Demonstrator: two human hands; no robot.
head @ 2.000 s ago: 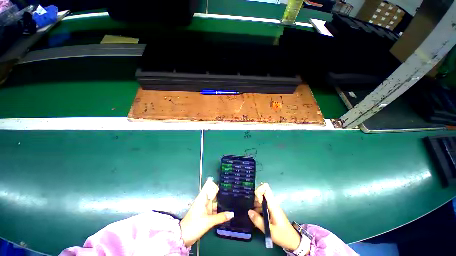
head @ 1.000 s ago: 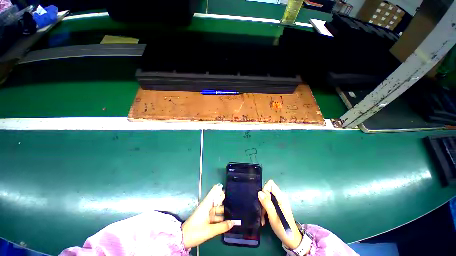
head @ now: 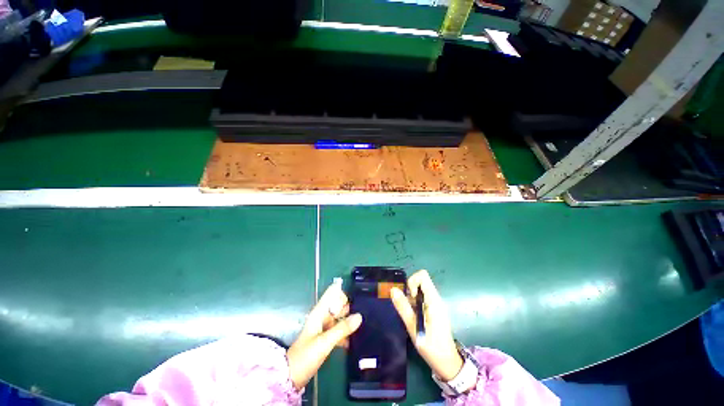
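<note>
A black smartphone (head: 378, 337) lies upright in front of me over the green bench, between my hands. Its screen is dark, with an orange block near the top right and a small white patch low on the left. My left hand (head: 324, 329) holds the phone's left edge, thumb over the screen. My right hand (head: 429, 325) is at the right edge, thumb at the screen near the orange block. A black pen (head: 421, 311) is held in my right hand. A small pale scrap shows at my left fingertip.
Behind are stacked black trays (head: 341, 129) on a brown board (head: 357, 169), with a blue pen (head: 344, 146) at their front. A scuffed white post (head: 627, 119) slants at the right. Another black tray (head: 689, 246) lies at the far right edge.
The phone's rows of green and white text have gone, and an orange block now shows. The right thumb has moved up onto the screen. The phone sits slightly lower than two seconds ago.
</note>
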